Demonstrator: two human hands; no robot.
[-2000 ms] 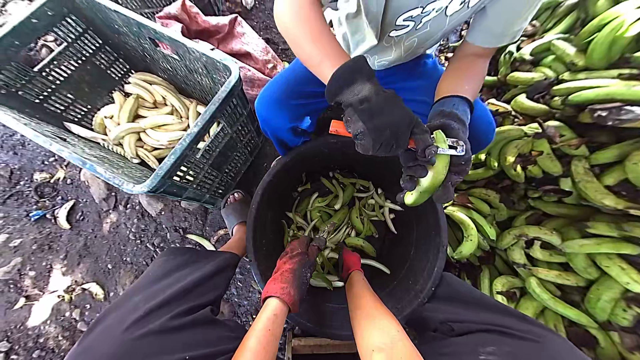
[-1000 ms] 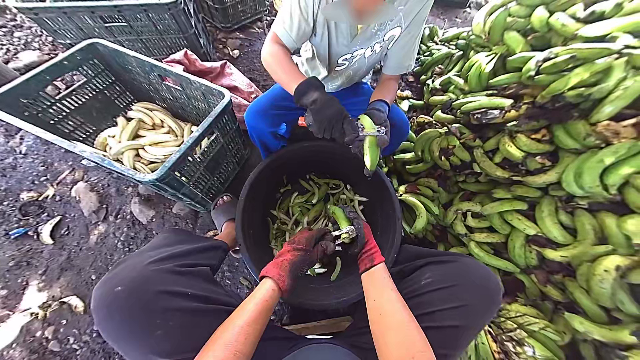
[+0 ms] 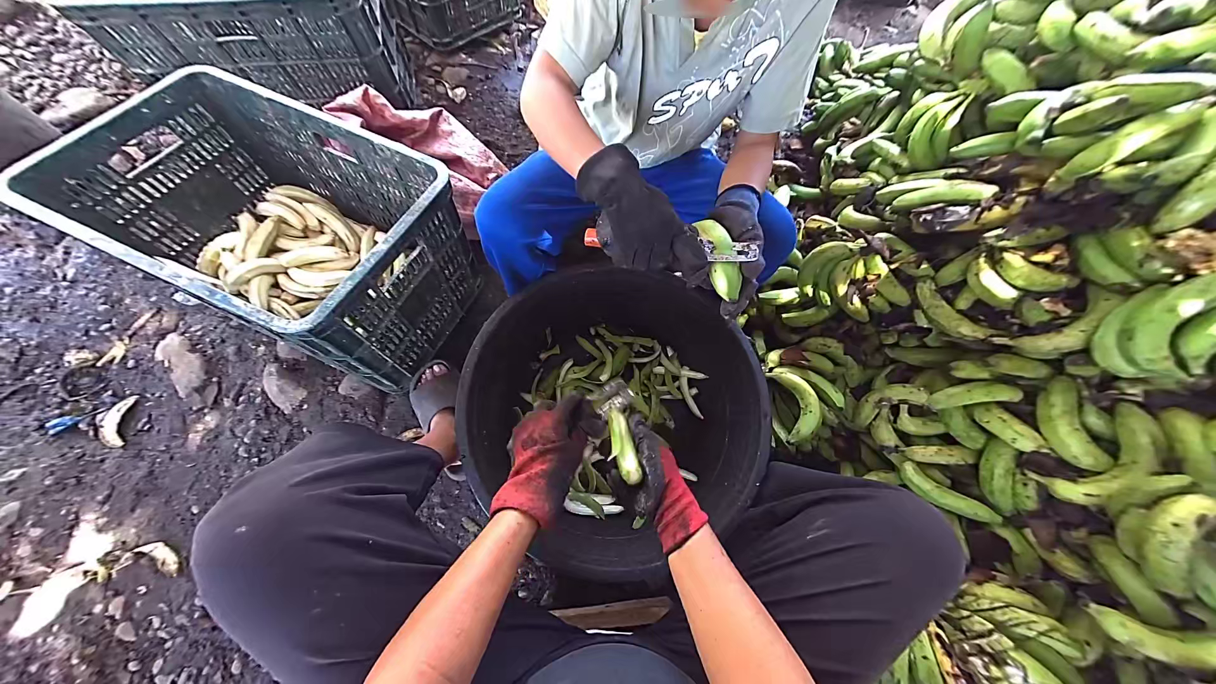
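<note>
Both my hands wear red gloves with dark palms and are over a round black tub holding green peel strips. My left hand grips a metal-headed peeler, its handle hidden in the fingers. The peeler's head lies against the upper end of a partly peeled green banana. My right hand holds that banana from its right side, pointing down into the tub. White peeled pieces lie below it.
A person in dark gloves sits opposite, holding an orange-handled peeler against a green banana. A green plastic crate with peeled bananas stands left. Green bananas are heaped right. More crates and a red sack lie behind.
Two seconds ago my hands were down among the peels; by one second ago they had lifted with a green banana. Much of its skin now looks pale. The view has shifted.
</note>
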